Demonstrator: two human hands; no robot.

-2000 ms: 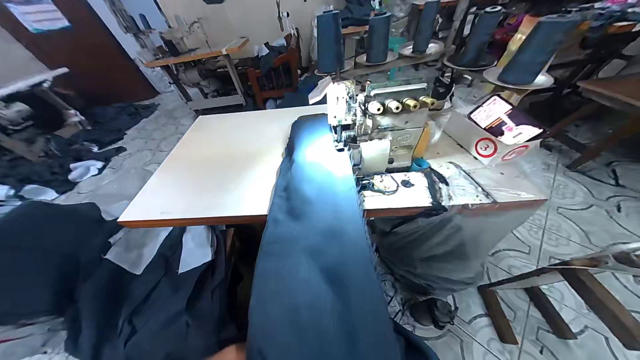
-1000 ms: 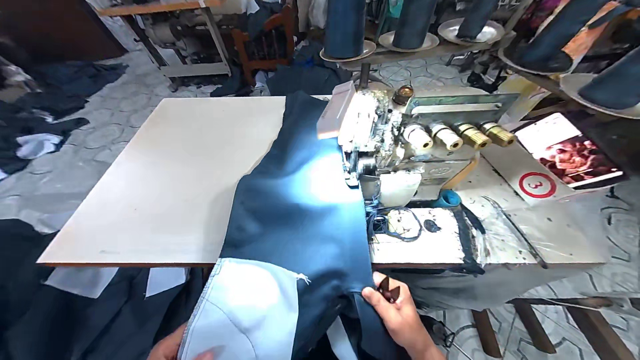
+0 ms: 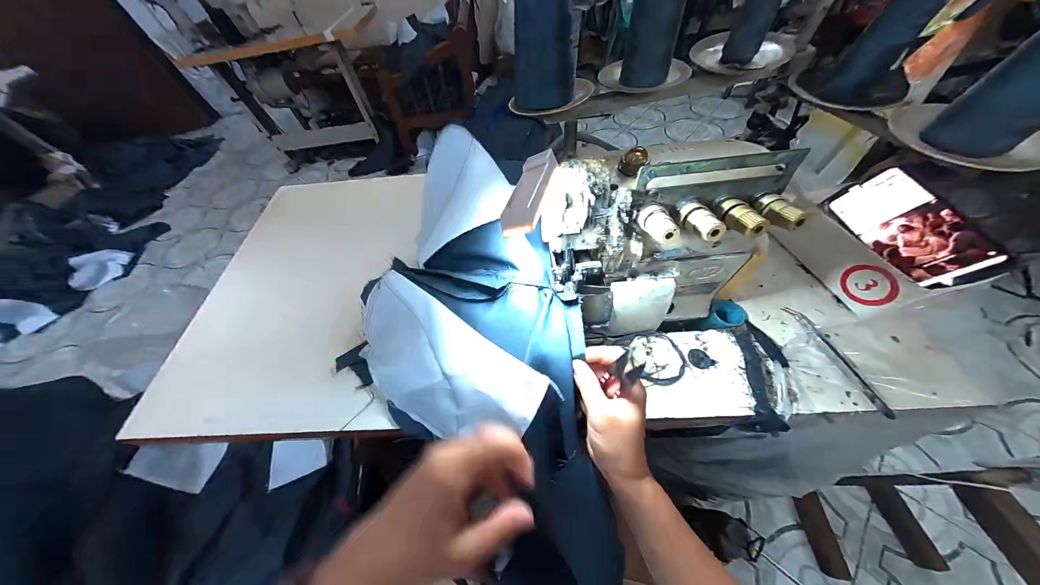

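Dark blue trouser fabric point(image 3: 520, 317) lies under the presser foot of an overlock sewing machine point(image 3: 650, 236) and hangs over the table's front edge. White pocket lining point(image 3: 447, 370) is spread on the fabric's left side, with another white piece behind it. My right hand point(image 3: 611, 406) pinches the fabric's right edge just in front of the presser foot; a small dark tool, perhaps thread snips, shows in its fingers. My left hand point(image 3: 455, 496), blurred, is raised over the fabric near the front edge, fingers apart, holding nothing that I can see.
Thread cones point(image 3: 543, 57) stand on a rack behind the machine. Right of it are a phone point(image 3: 918, 227) on a white box and metal tweezers point(image 3: 837, 357). The white tabletop point(image 3: 268, 325) extends left. Dark fabric pieces point(image 3: 89, 244) lie on the floor, and more hang below the table.
The fabric has moved further back through the machine, and white lining now lies beside the presser foot. My right hand is closer to the foot. My left hand has come off the fabric.
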